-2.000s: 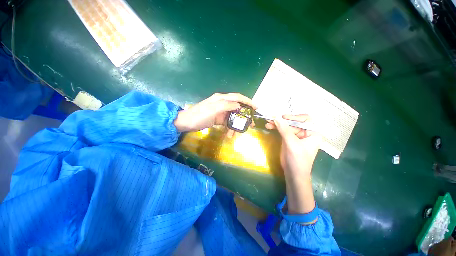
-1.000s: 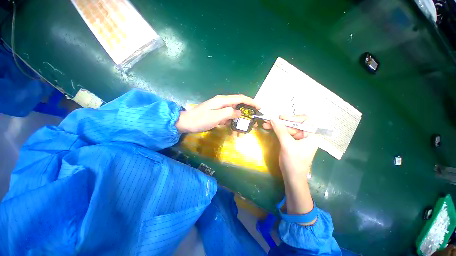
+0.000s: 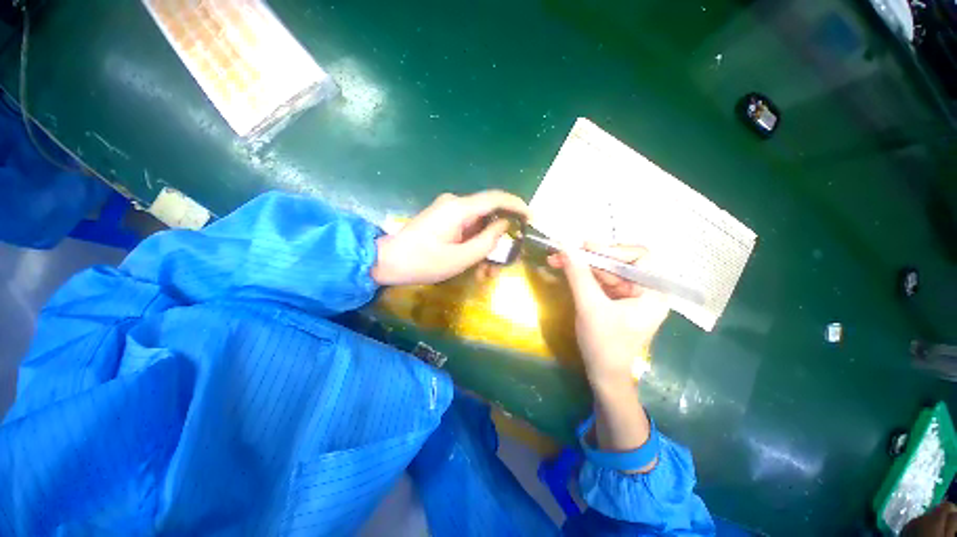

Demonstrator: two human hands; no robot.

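My left hand (image 3: 441, 241) holds a small black device housing (image 3: 507, 237) with a white square and gold details inside, tilted on its side. My right hand (image 3: 609, 299) holds silver-grey tweezers (image 3: 640, 276) like a pen, their tips at the right side of the housing. Whether the tips touch it or hold a part is too small to tell. A white adhesive sheet (image 3: 598, 173) with fine rows lies behind and partly under my right hand. A shiny amber sheet (image 3: 472, 315) lies below the housing with strong glare.
A bagged orange-and-white sheet stack (image 3: 236, 63) lies upper left. Black units (image 3: 759, 113) are spread at the right, with a small white part (image 3: 833, 333). A green-rimmed tray (image 3: 895, 477) of white pieces is far right, with part of a person's hand (image 3: 932, 522) by it.
The housing has been tilted in my left hand, so less of its inside shows. The tweezers now slant more steeply. The black unit at upper right has shifted left and away.
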